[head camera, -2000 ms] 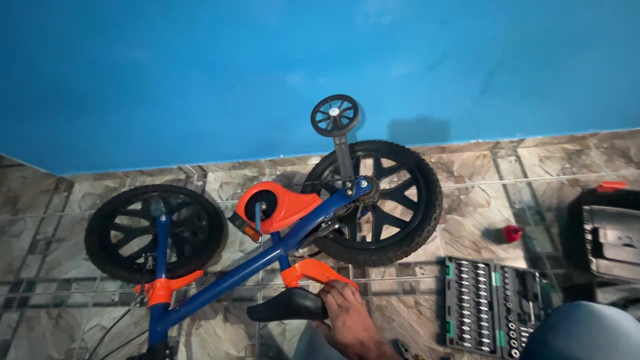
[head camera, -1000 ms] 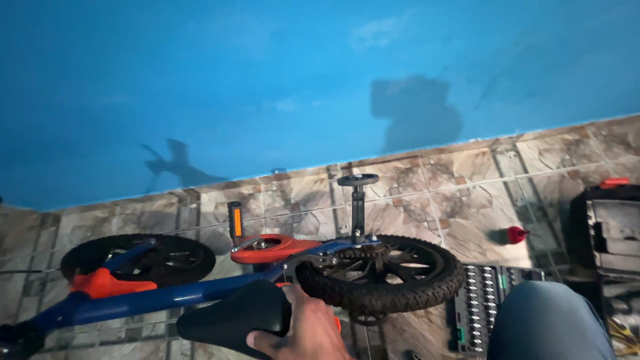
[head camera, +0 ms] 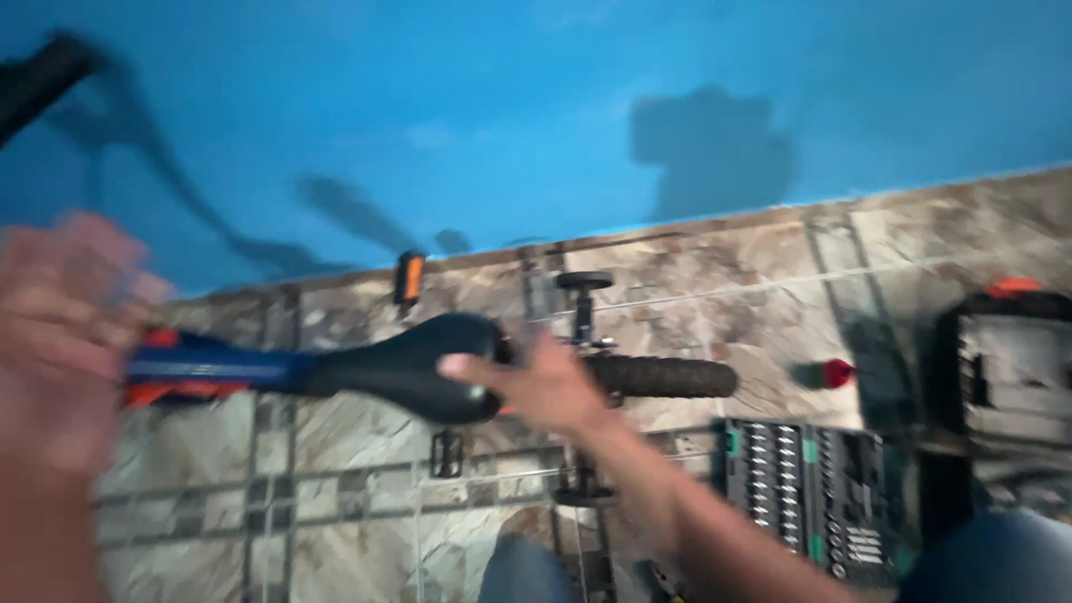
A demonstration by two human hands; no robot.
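A small blue and orange bicycle stands upright, seen from above. My right hand (head camera: 544,381) grips the rear of its black saddle (head camera: 419,364), thumb on top. My left hand (head camera: 75,310), blurred, is raised at the left near the front of the blue frame tube (head camera: 218,368); whether it touches anything cannot be told. A black handlebar end (head camera: 42,84) shows at the upper left. Behind the saddle is the rear tyre (head camera: 670,377), with a training wheel (head camera: 584,280) on one side and another (head camera: 584,497) on the other. Pedals (head camera: 409,280) stick out on both sides.
An open socket set case (head camera: 804,494) lies on the tiled floor at the lower right. A small red object (head camera: 837,373) sits above it, and a black case with an orange part (head camera: 1013,368) is at the far right. A blue wall (head camera: 536,117) runs behind.
The bicycle, lying on its side two seconds ago, has been raised upright. My right hand has stayed at the saddle. My left hand has come into view at the left.
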